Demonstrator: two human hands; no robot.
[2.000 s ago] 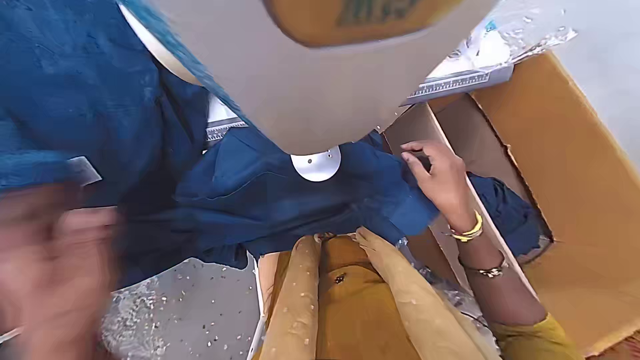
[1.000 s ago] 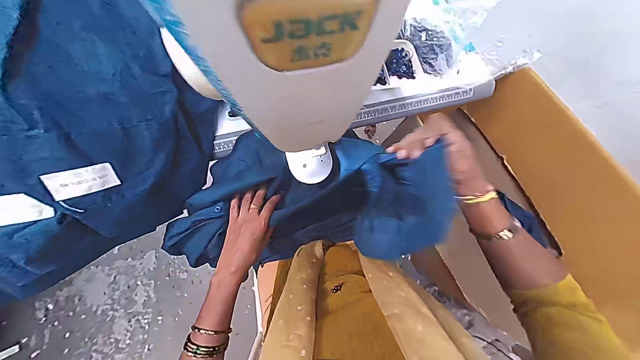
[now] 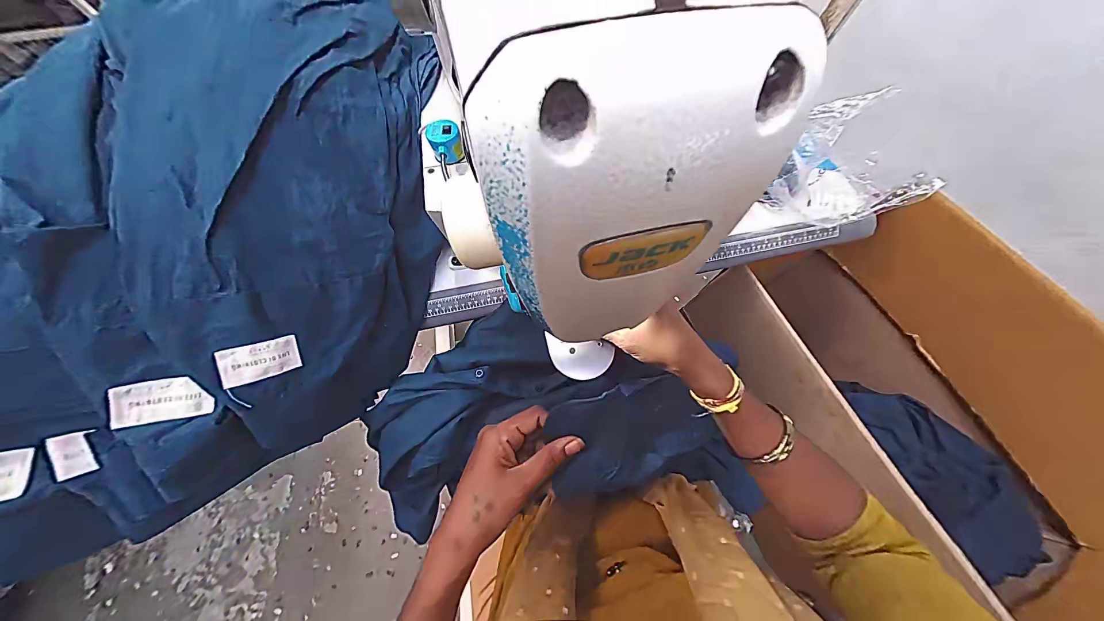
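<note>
A white Jack sewing machine (image 3: pixel 638 172) stands in front of me, a round white part at its lower end. Below it a dark blue garment (image 3: pixel 621 431) with small buttons spreads over my lap. My left hand (image 3: pixel 517 457) lies on this garment, thumb and fingers curled on a fold of it. My right hand (image 3: pixel 660 341) reaches under the machine head at the garment's upper edge; its fingertips are hidden, so its hold cannot be told.
Blue garments with white labels (image 3: pixel 198 259) hang in a heap at the left. A cardboard box (image 3: pixel 975 285) holds more blue cloth (image 3: pixel 949 474) at the right. Clear plastic wrapping (image 3: pixel 828 181) lies by the grey ruler-marked edge (image 3: pixel 776 246). The speckled floor (image 3: pixel 224 535) shows at lower left.
My right hand has moved left, from the garment's right part to under the machine head. My left hand, flat on the cloth a second ago, is now curled on a fold. The view has shifted.
</note>
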